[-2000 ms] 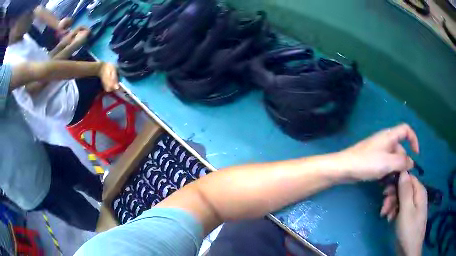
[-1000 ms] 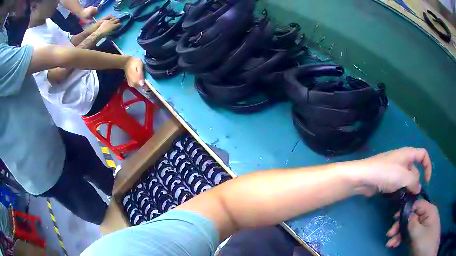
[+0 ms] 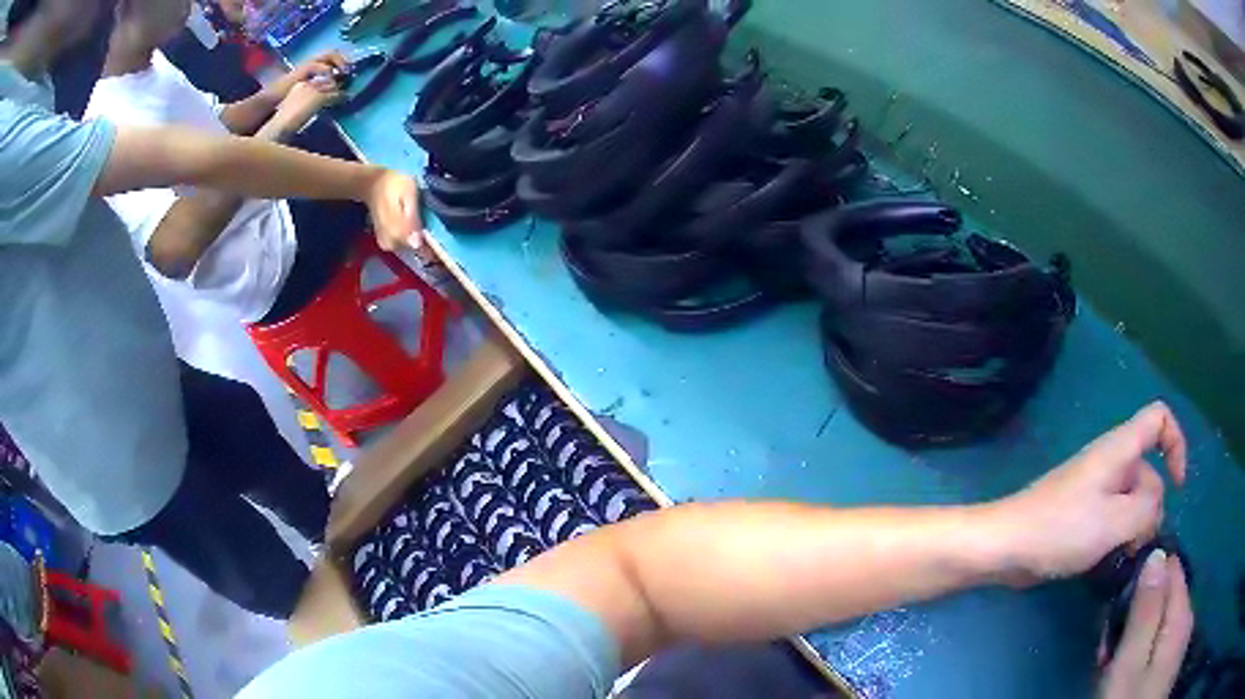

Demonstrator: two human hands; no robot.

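Note:
My left hand (image 3: 1092, 516) reaches from the lower left to the right side of the head view, its fingers on a black part (image 3: 1122, 585), probably a headband end. My right hand (image 3: 1154, 635) is cut off by the bottom edge and holds the same black part from below. Most of the part is hidden by the fingers, so its exact shape cannot be told. A stack of black headbands (image 3: 942, 348) lies on the blue-green bench (image 3: 765, 434) beyond my left forearm.
More headband stacks (image 3: 655, 178) lie farther left. A cardboard carton (image 3: 430, 437) with rows of black curved parts stands below the bench edge. A red stool (image 3: 362, 341) and two people (image 3: 96, 314) are at left. Black parts (image 3: 1208, 669) lie at lower right.
The view has shifted, so the stacks and carton appear farther right and lower. Both hands stay together on the black part, and my right hand is now more cut off.

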